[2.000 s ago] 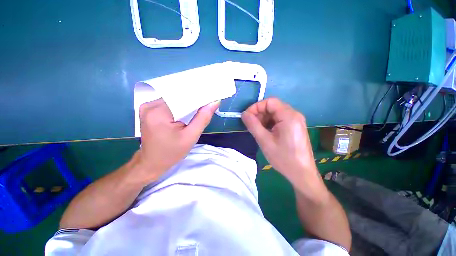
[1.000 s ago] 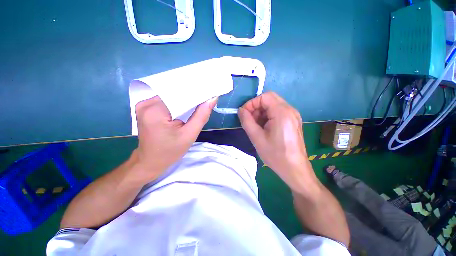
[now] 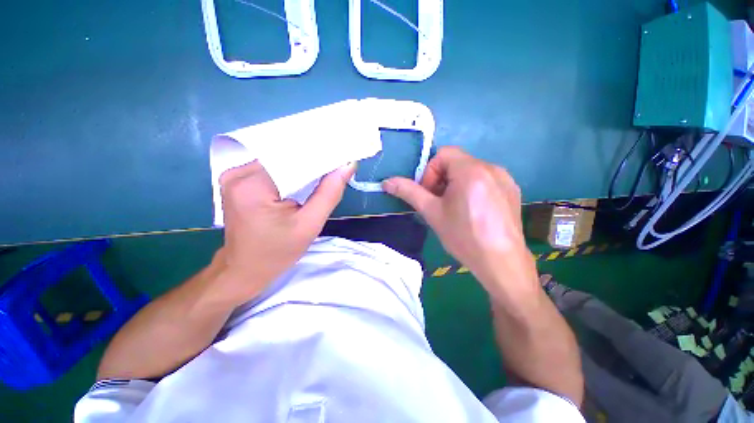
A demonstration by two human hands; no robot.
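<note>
A white plastic frame [image 3: 425, 124] lies on the dark green bench in front of me, its left part covered by a curled white sheet [image 3: 302, 140]. My left hand [image 3: 277, 206] holds the sheet, thumb near its lower right edge, fingers partly hidden inside the curl. My right hand [image 3: 463, 202] is at the frame's lower right corner, thumb on the bottom rim and index finger at the right side; whether a small piece is between them cannot be seen. A fine pale line crosses the frame opening and sticks out below the rim.
Two more white frames [image 3: 311, 49] [image 3: 436, 49] lie farther back on the bench. A teal box [image 3: 682, 74] with cables and clear hoses [image 3: 703, 206] stands at right. Below the bench are a blue stool [image 3: 58, 314], a cardboard box [image 3: 570, 225] and another person's trousered leg [image 3: 645, 355].
My right thumb and index finger have spread apart around the frame's corner, from a pinch at the bottom rim. My left hand and the sheet are nearly unchanged.
</note>
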